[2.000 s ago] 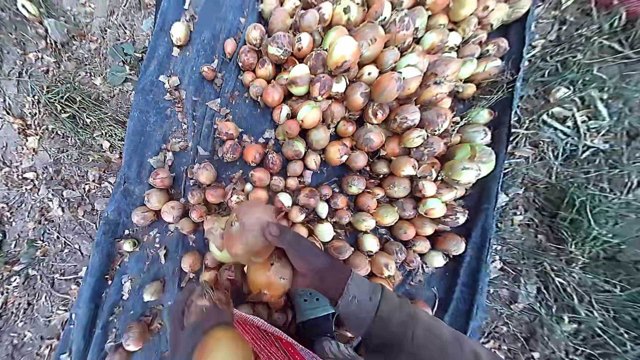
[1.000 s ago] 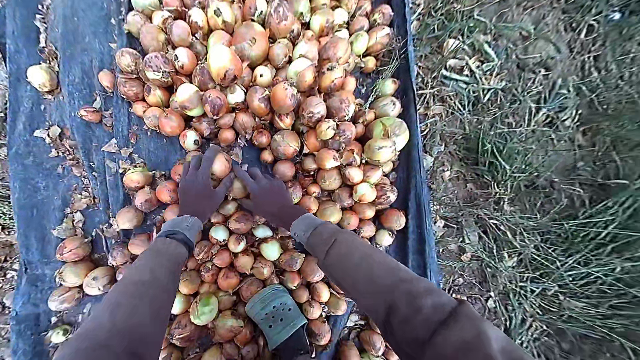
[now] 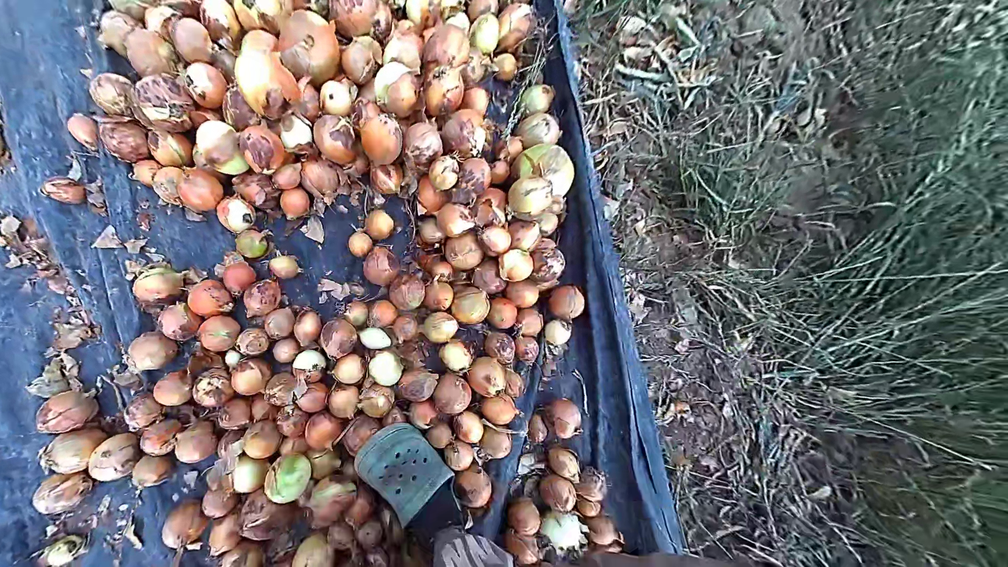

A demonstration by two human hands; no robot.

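Note:
Neither of my hands shows clearly; only a brown strip, perhaps a sleeve, crosses the bottom edge right of centre. Many onions [image 3: 453, 394] with brown and reddish skins lie loose on a dark blue ground sheet [image 3: 31, 118]. Larger onions [image 3: 264, 79] are heaped at the top, smaller ones in the middle and lower part. A peeled-looking green onion [image 3: 288, 478] lies low in the pile, and a big pale green one [image 3: 547, 169] sits near the sheet's right side. What my hands hold or touch is hidden.
A grey-green perforated clog [image 3: 403, 468] on a foot stands among the onions at the bottom centre. The sheet's raised right edge [image 3: 610, 315] runs beside dry soil and grass [image 3: 850, 315]. Loose onion skins [image 3: 71, 327] lie at the left.
Both my hands, which were among the onions a second ago, have left the view. A strip of bare sheet now shows between the upper heap and the lower onions.

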